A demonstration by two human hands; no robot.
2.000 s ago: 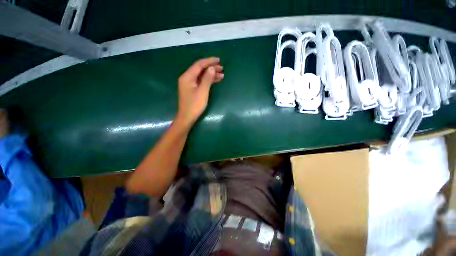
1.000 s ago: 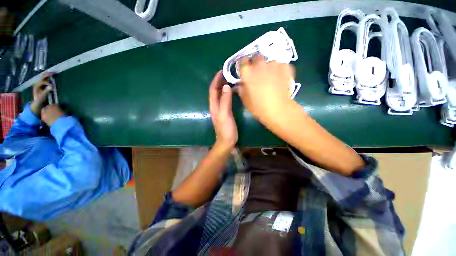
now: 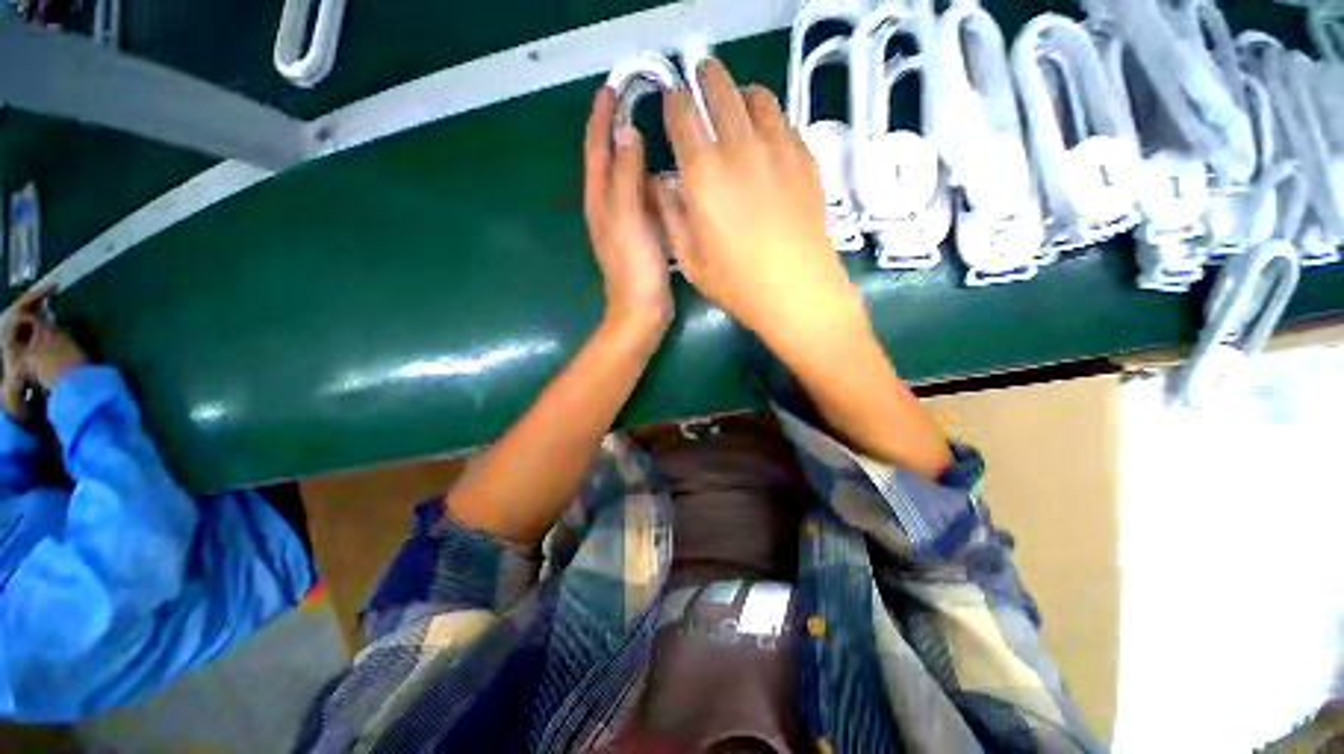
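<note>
White loop units stand between my hands on the green worktop, left of the row; the rounded top of one loop unit (image 3: 644, 71) shows above my fingers, and a second white edge shows beside it. My left hand (image 3: 630, 221) lies along their left side, fingers pointing to the rail. My right hand (image 3: 755, 214) covers their right side and lower part, so their discs are hidden. Covered units (image 3: 902, 177) overlap in a row to the right, discs toward me.
The pale rail (image 3: 501, 74) runs behind the worktop (image 3: 428, 265). A grey upright (image 3: 148, 96) crosses upper left. A loop unit (image 3: 310, 37) lies on the belt. A person in blue sleeves (image 3: 111, 442) works at left. A carton (image 3: 1032, 486) with a bright white heap is below right.
Both hands have moved with the held loop units toward the rail, beside the row. The loops now point away from me. The view has shifted, showing more of the row.
</note>
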